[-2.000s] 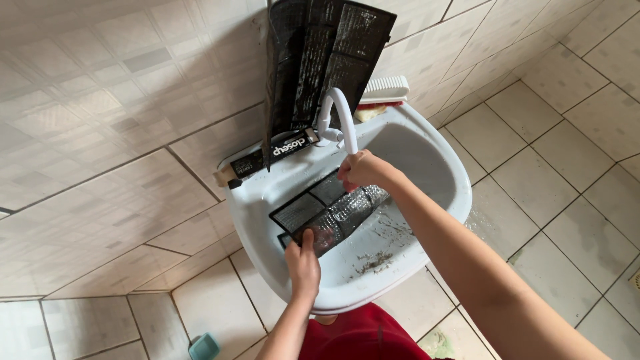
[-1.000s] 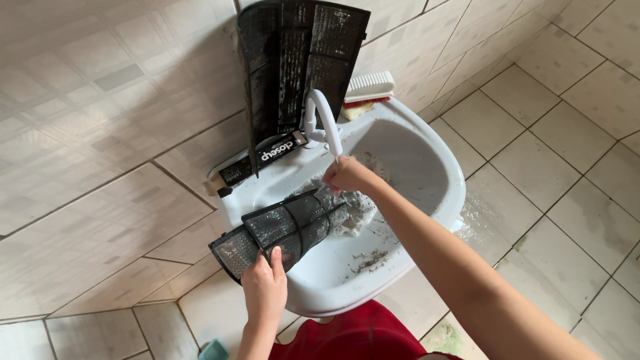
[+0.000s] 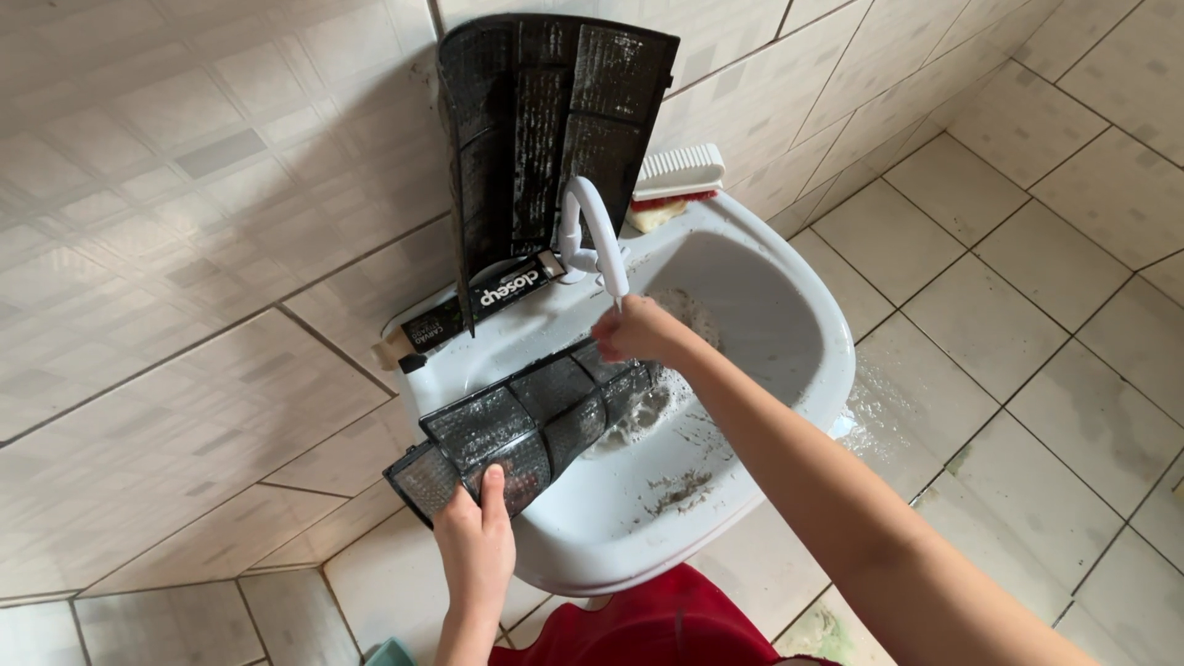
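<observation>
A black mesh air-conditioner filter [image 3: 527, 416] slants over the left part of a light washbasin [image 3: 592, 555], its lower left end past the rim. My left hand [image 3: 476, 523] grips that end, thumb on top. Just under the spout of a white faucet [image 3: 597, 217] is my right hand [image 3: 634, 331], at the filter's upper right end; its fingertips are partly hidden, so its hold cannot be told. Water splashes below it, and grey dirt [image 3: 683, 490] lies in the basin.
Another black mesh filter [image 3: 555, 120] leans on the tiled wall behind the faucet. A Closeup toothpaste box [image 3: 486, 301] lies on the back ledge. A white scrub brush [image 3: 678, 174] rests on a yellowish sponge or soap [image 3: 659, 216] by the right rim. Water wets the floor tiles [image 3: 888, 416].
From lying down in the basin, the filter has been raised and shifted left, over the rim. My left hand has moved left with it. Foamy water has spread in the basin.
</observation>
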